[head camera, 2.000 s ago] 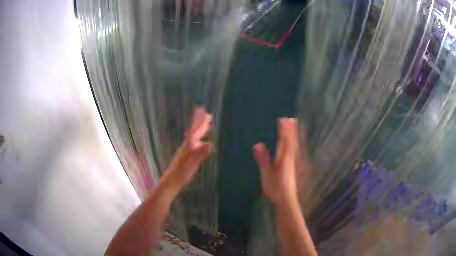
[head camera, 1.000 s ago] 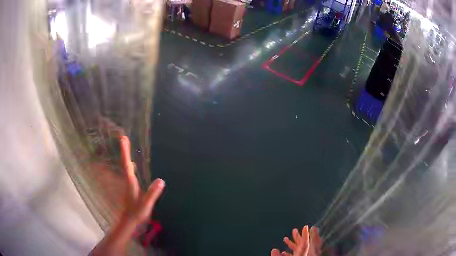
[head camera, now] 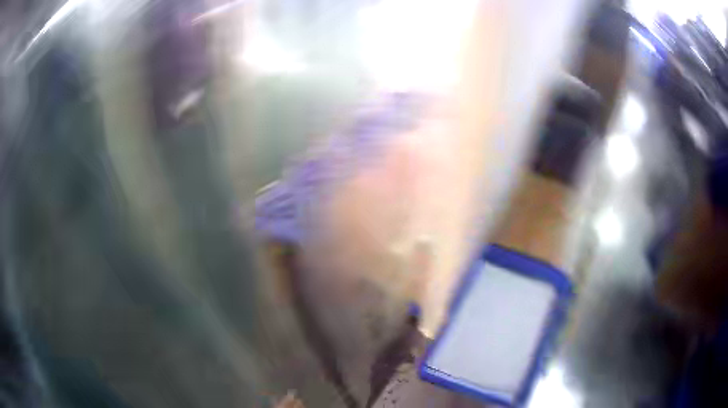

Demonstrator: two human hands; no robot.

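The view is heavily blurred. The clear strip curtain (head camera: 136,199) hangs over the left part of the view. A small skin-coloured patch, perhaps fingertips of my right hand (head camera: 289,400), shows at the bottom edge, left of centre. It is cut off, and I cannot tell its pose or whether it holds anything. My left hand is not in view.
A blue-rimmed crate or tray (head camera: 496,327) with a flat white inside is at the lower right. A brown carton-like shape (head camera: 535,211) and a dark object (head camera: 568,135) are beyond it. A blurred purple-blue shape (head camera: 287,211) is near centre. A blurred person (head camera: 696,255) seems to be at the right edge.
The view has swung to the right. The open floor and red floor marking are gone, and the blue-rimmed thing has appeared. Both raised hands have left the middle; only a skin-coloured patch remains.
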